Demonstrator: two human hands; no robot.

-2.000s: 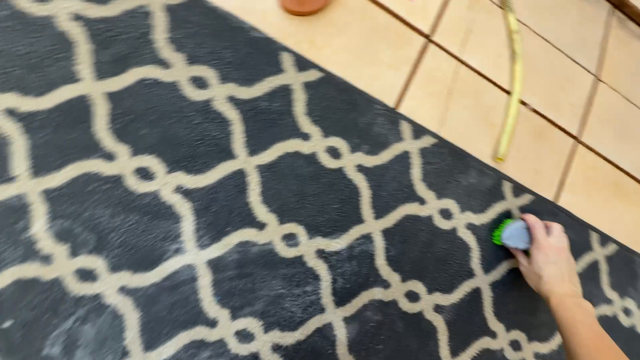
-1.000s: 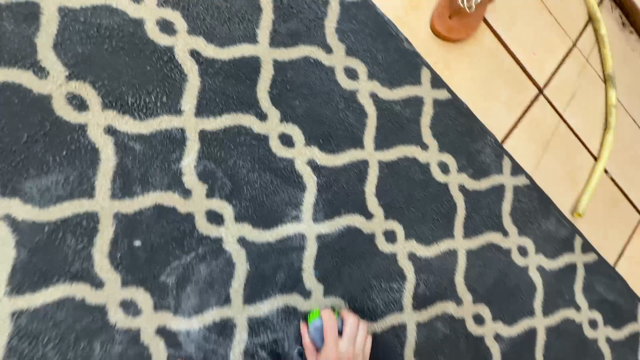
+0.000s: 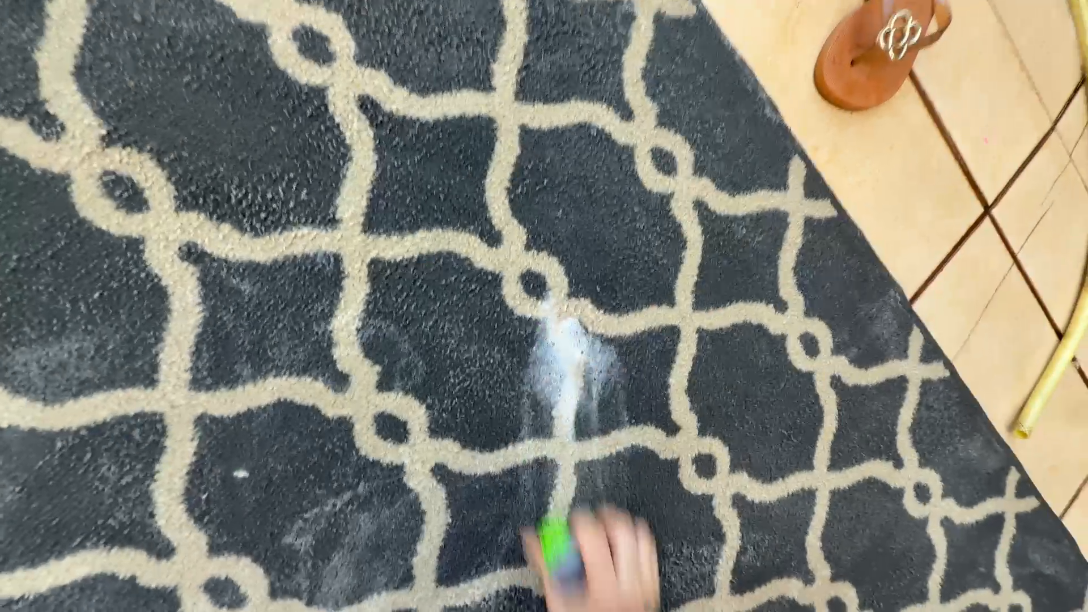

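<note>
At the bottom centre, my right hand [image 3: 608,557] grips a small scrub brush [image 3: 558,548] with green bristles and a grey-blue back, pressed to a dark rug [image 3: 442,340] with a cream trellis pattern. Hand and brush are blurred. Just above them, white foam or cleaner [image 3: 565,353] lies on the pile, with faint streaks running down from it towards the brush. Fainter whitish smears mark the rug at lower left. My left hand is not in view.
Beige floor tiles [image 3: 960,136] with dark joints border the rug's slanting right edge. A brown sandal [image 3: 867,64] with a metal ornament stands on them at top right. A yellow hose [image 3: 1058,365] curves along the right side.
The right hand with the brush was near the rug's right edge two seconds ago and is now farther in on the rug. A bright white patch shows that the earlier frames lack. The view has shifted.
</note>
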